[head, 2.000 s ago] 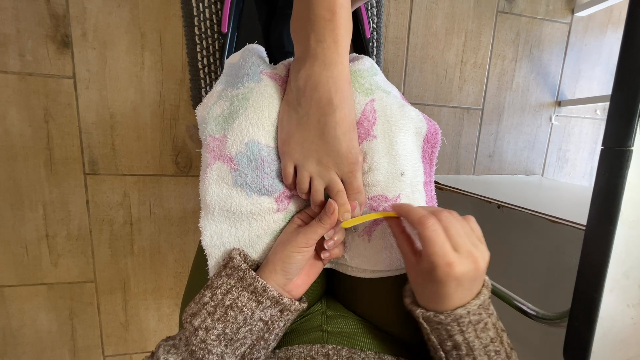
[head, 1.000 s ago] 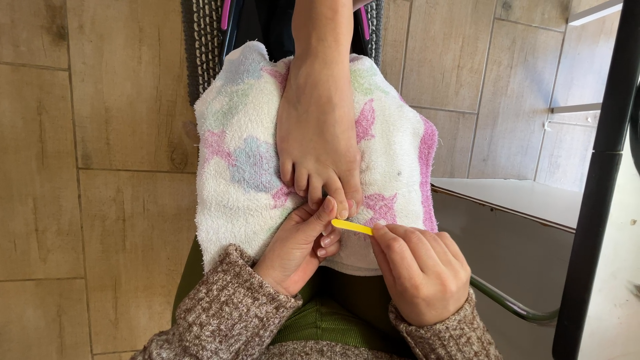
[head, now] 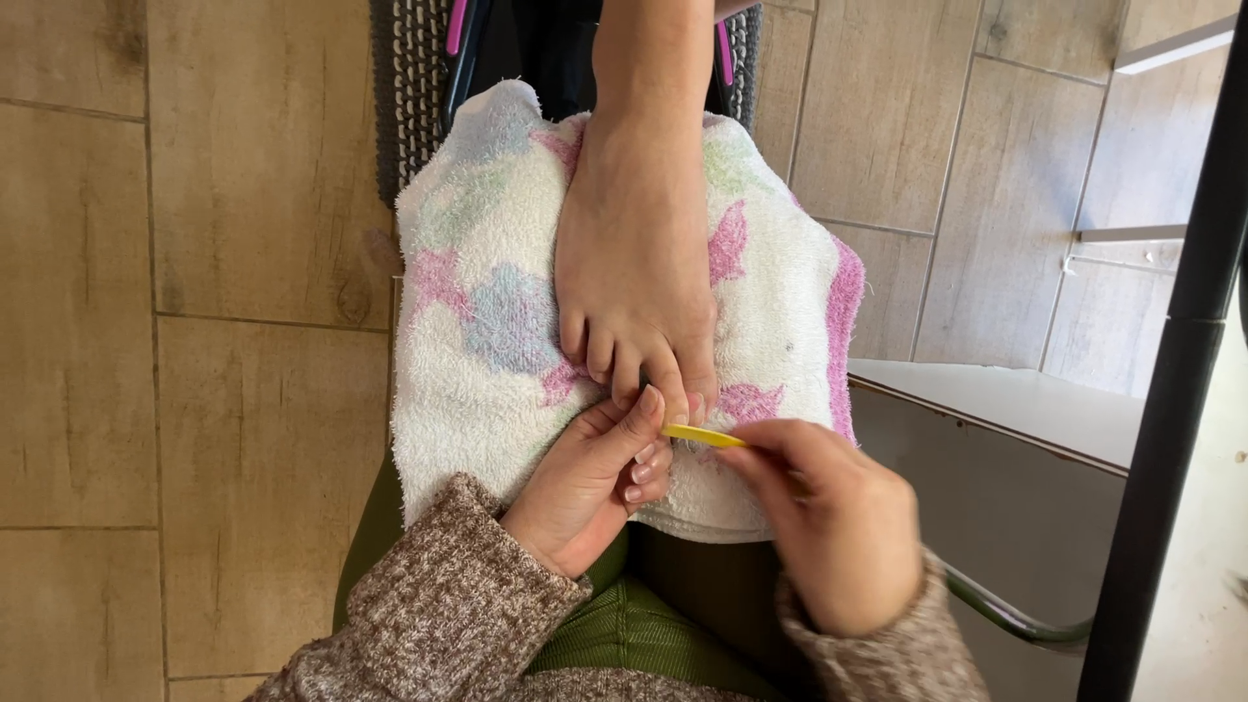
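Observation:
Another person's bare foot (head: 639, 244) rests on a white terry towel (head: 770, 322) with pink, blue and green shapes, spread over my lap. My left hand (head: 600, 468) grips a toe near the big toe, thumb on top and fingers curled below. Between the thumb and fingers of my right hand (head: 834, 517) is a yellow nail file (head: 704, 435). Its far end lies at the tip of the toe beside the big toe, close to my left fingertips. The rest of the file is hidden in my right hand.
A woven grey mat (head: 414, 107) lies beyond the towel on the wood-look tiled floor (head: 273, 487). To the right stand a white shelf (head: 1014, 409), a black table leg (head: 1170, 439) and a curved metal tube (head: 1014, 614).
My right hand has shifted the file, which is tilted differently at the toes than in the earlier frames. My left hand keeps its hold on the toe.

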